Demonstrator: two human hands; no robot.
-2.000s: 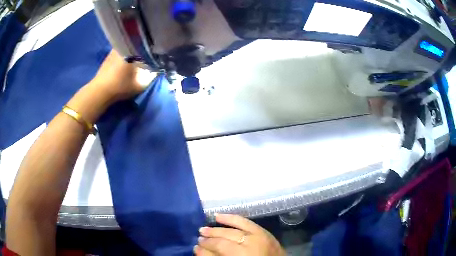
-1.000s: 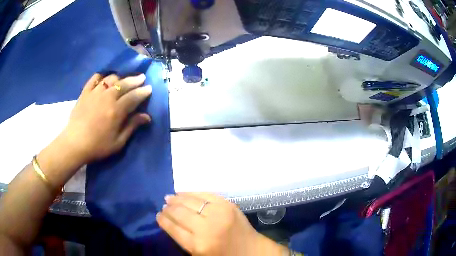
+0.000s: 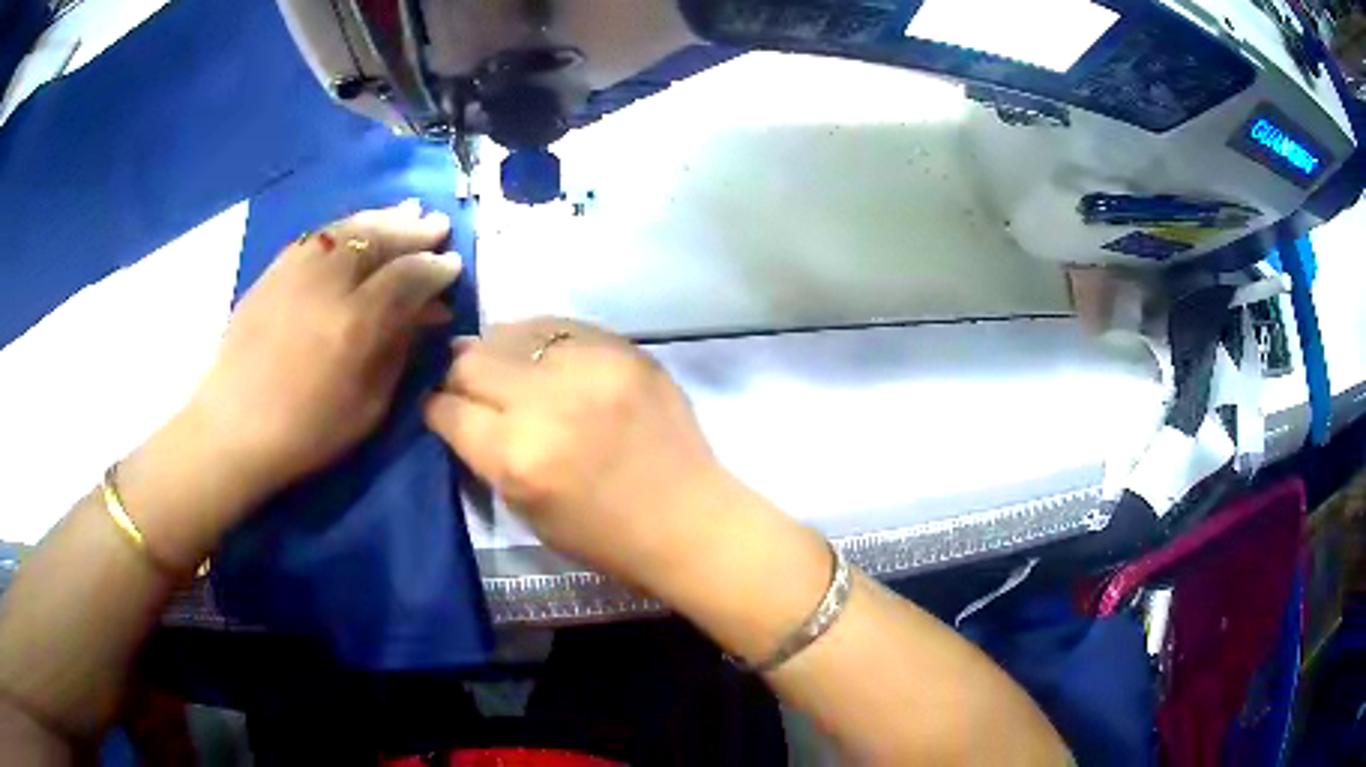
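A navy-blue cloth panel (image 3: 352,525) runs from under the needle area down over the table's front edge. The white sewing machine (image 3: 644,38) stands above it, with the presser foot (image 3: 465,173) at the cloth's right edge and a blue knob (image 3: 530,176) beside it. My left hand (image 3: 322,337) lies on the panel with fingertips just below the presser foot. My right hand (image 3: 569,427) pinches the panel's right edge a little nearer to me. The fingertips of my right hand are partly hidden.
More blue cloth (image 3: 135,150) lies at the left. A measuring tape strip (image 3: 974,535) edges the white table (image 3: 884,435). Black and white strips (image 3: 1191,435) hang at the right end. A dark-red bin (image 3: 1236,614) with blue cloth (image 3: 1086,667) stands at lower right.
My right hand has moved up along the cloth edge from the table's front towards the needle. My left hand has stayed on the panel since one second ago; earlier it was up beside the needle.
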